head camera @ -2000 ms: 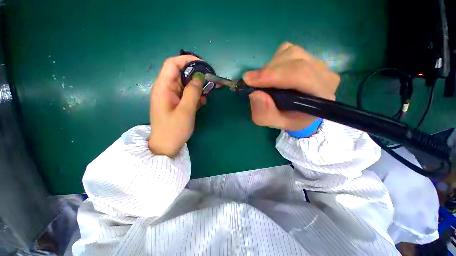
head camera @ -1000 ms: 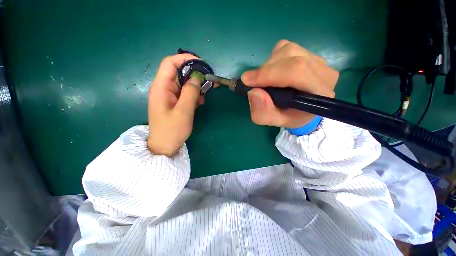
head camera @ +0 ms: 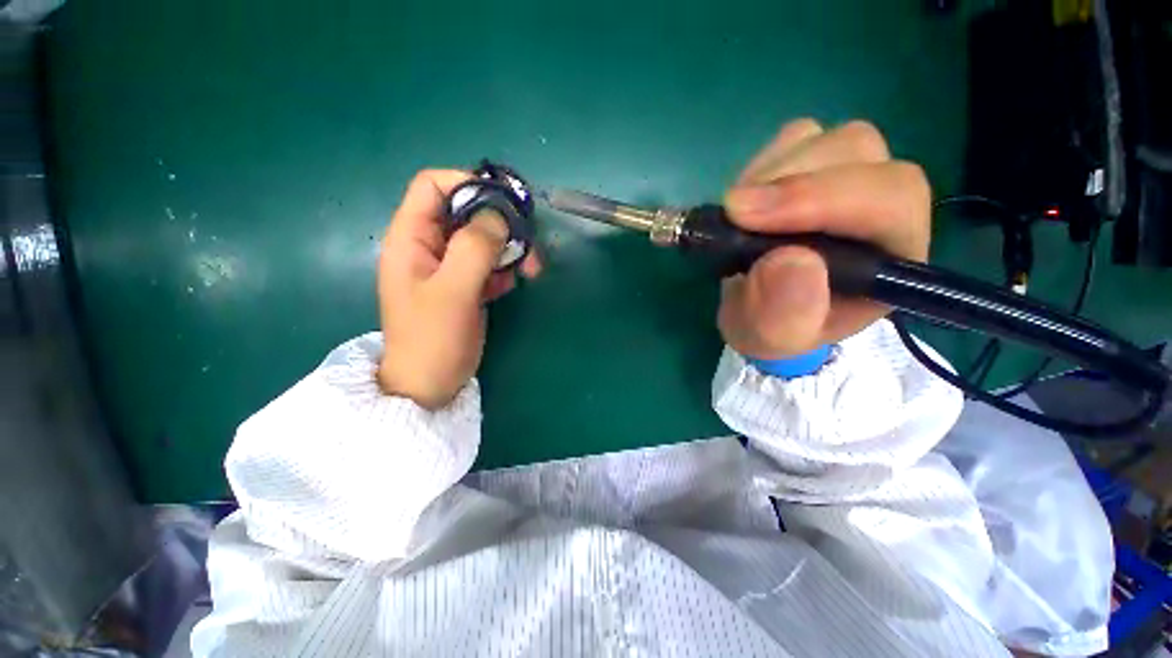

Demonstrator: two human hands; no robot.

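My left hand holds a round black assembly with silver-white patches, thumb across its face. A second black rim part shows just above and behind it, at the fingertips. My right hand is closed around the black handle of a soldering iron. Its metal collar and thin tip point left. The tip is close to the right edge of the black parts; a small gap seems to show between them. The fingers of my left hand behind the assembly are mostly hidden.
The green mat lies under both hands. A black station box with a small red light stands at the right. The black iron cord loops below the handle. A blue band is on my right wrist. Shiny transparent plastic is at the left edge.
My right hand has moved right, drawing the iron's tip back from the assembly's face. My left hand has turned the assembly, and the rim part behind it shows more.
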